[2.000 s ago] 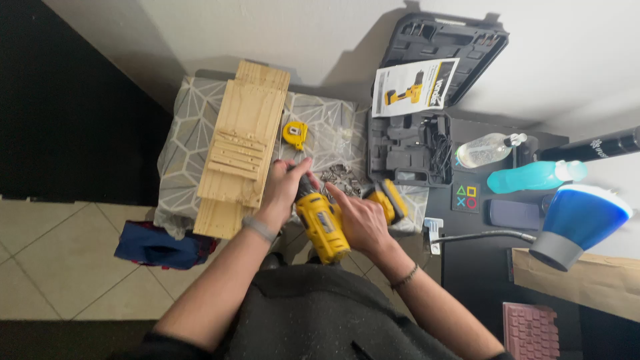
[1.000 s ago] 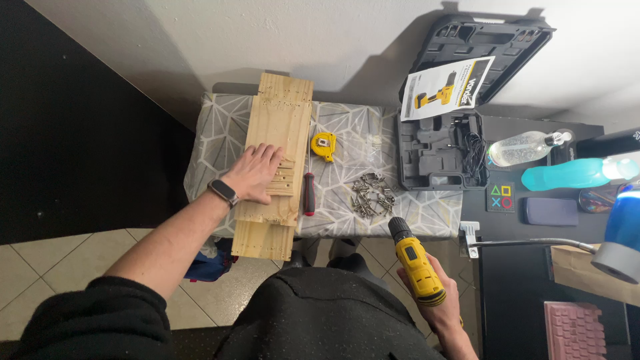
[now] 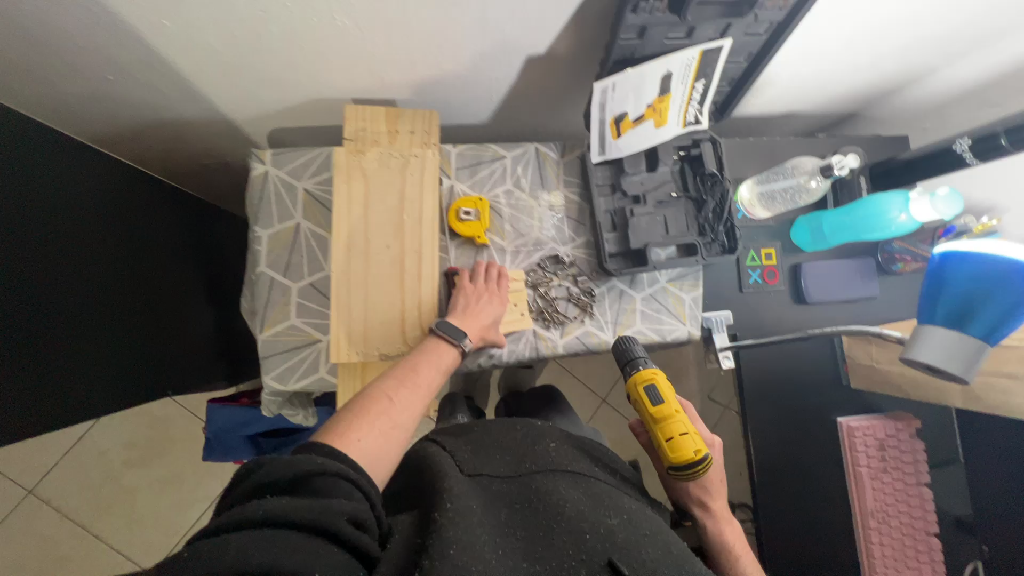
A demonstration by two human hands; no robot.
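My left hand lies palm down over small wooden pieces on the cloth-covered table; whether its fingers grip them is hidden. Beside its fingertips, part of a screwdriver shows. My right hand holds a yellow cordless drill by its grip, in front of the table edge, chuck pointing toward the table. Wide pine boards lie stacked left of my left hand. A yellow tape measure sits just beyond it. A pile of loose screws is to the right of the small pieces.
An open drill case with a printed manual stands at the back right. On the dark desk are a clear bottle, a turquoise bottle, a pink keyboard and a blue lamp on a flexible neck.
My left hand has moved right, off the board stack. The small wooden pieces, on the stack earlier, now lie on the cloth beside the screws. My right hand still holds the drill.
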